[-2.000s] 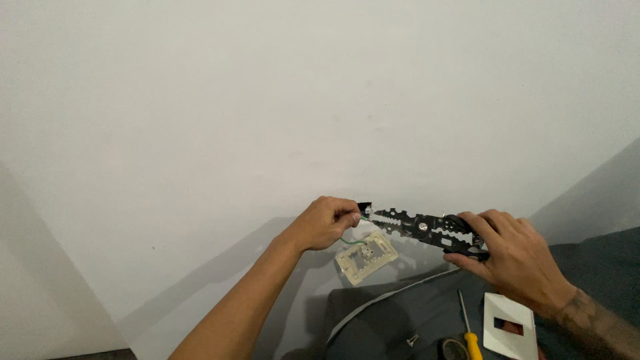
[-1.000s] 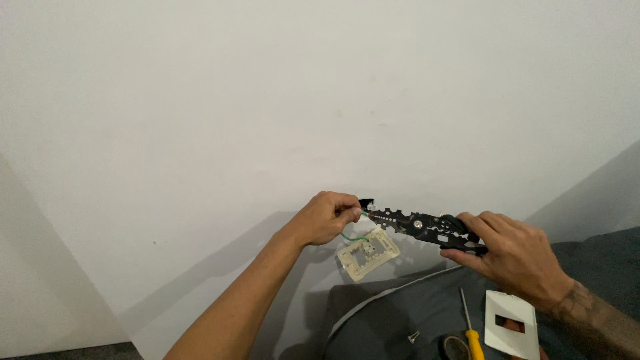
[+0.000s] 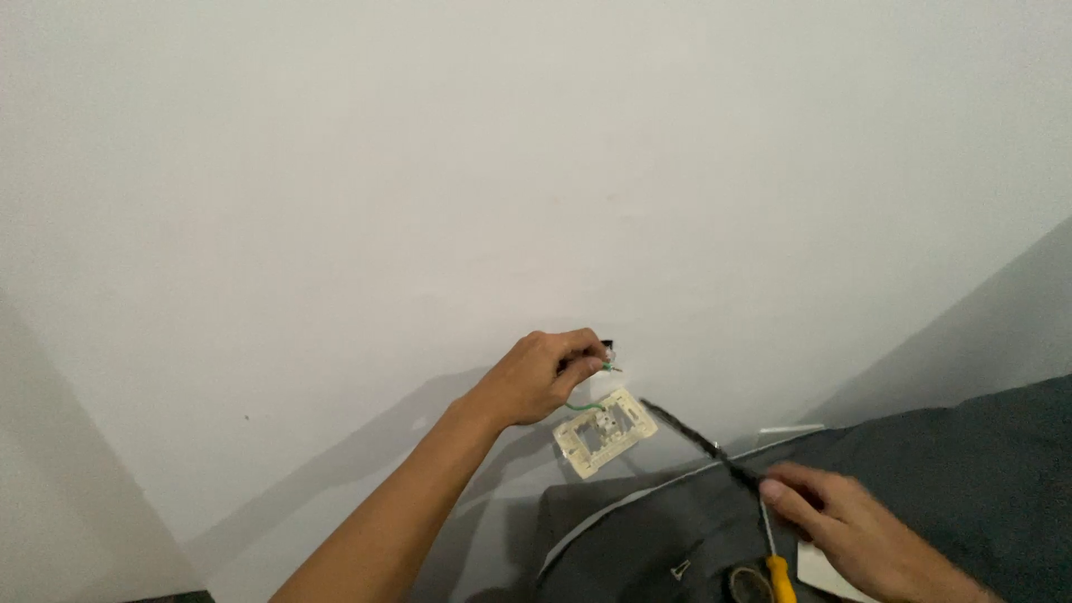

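My left hand point(image 3: 536, 377) pinches a green wire point(image 3: 606, 367) at the wall opening point(image 3: 608, 345); a short bare end pokes out past the fingertips. Just below hangs a cream outlet mounting frame point(image 3: 605, 434), with a green wire running from it up to that hand. My right hand point(image 3: 829, 511), lower right, holds black wire strippers point(image 3: 699, 437), seen edge-on and blurred, their tip pointing up-left toward the frame. Whether their jaws are apart cannot be told.
On the dark grey fabric point(image 3: 938, 452) lie a screwdriver with a yellow handle point(image 3: 780, 578), a round roll point(image 3: 749, 582), screws point(image 3: 680, 569) and a white cover plate point(image 3: 825, 569), partly hidden by the right hand. The pale wall point(image 3: 502, 167) rises behind.
My right hand has drawn the strippers down and away from the wire, turning them edge-on. The left hand stays at the wall opening, still pinching the wire.
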